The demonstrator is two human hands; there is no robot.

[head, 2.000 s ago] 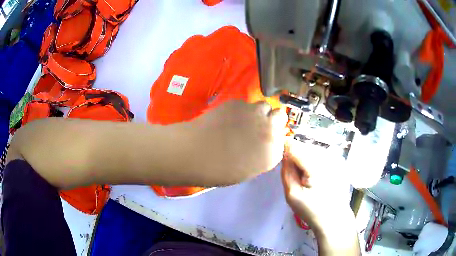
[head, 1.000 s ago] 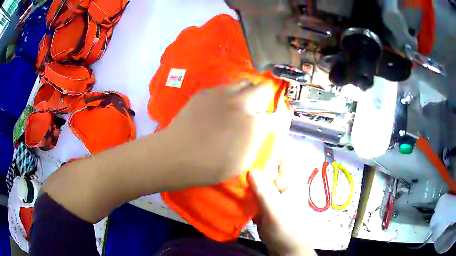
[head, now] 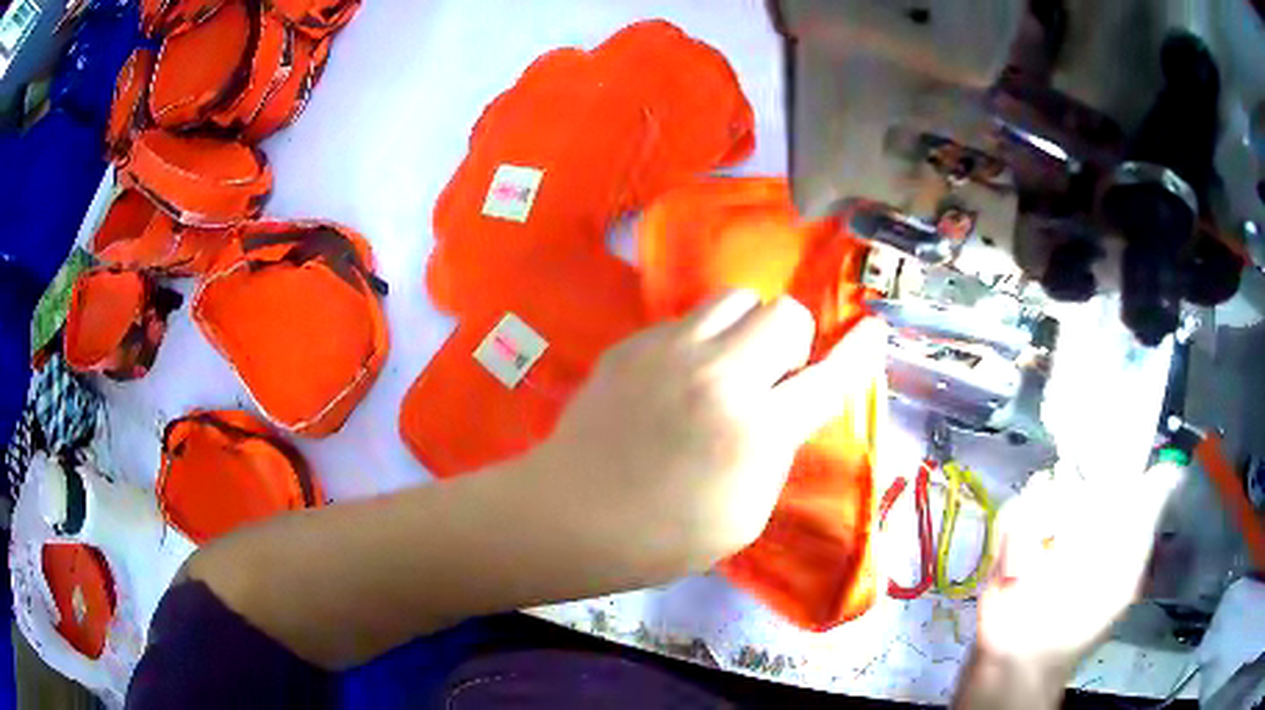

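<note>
My left hand (head: 694, 437) grips an orange pouch body (head: 819, 520) just left of the machine's needle area. The pouch hangs toward the table's front edge. My right hand (head: 1061, 562) is off the pouch, to the right of the scissors, overexposed by the lamp; its fingers are too washed out to read. Flat orange panels (head: 555, 125) lie overlapped mid-table, two showing white woven labels (head: 515, 192). The presser foot area (head: 888, 264) of the sewing machine (head: 888, 83) is beside the pouch's right edge; the exact contact is unclear.
Sewn orange pouches (head: 298, 333) lie along the left side. Scissors (head: 941, 520) with red and yellow handles lie below the silver machine arm (head: 957, 364). The worn table edge (head: 721, 663) runs along the front. An orange strip (head: 1232, 492) is at far right.
My right hand has left the pouch and moved right, past the scissors. My left hand has shifted slightly right with the pouch. A second label now shows on the panels.
</note>
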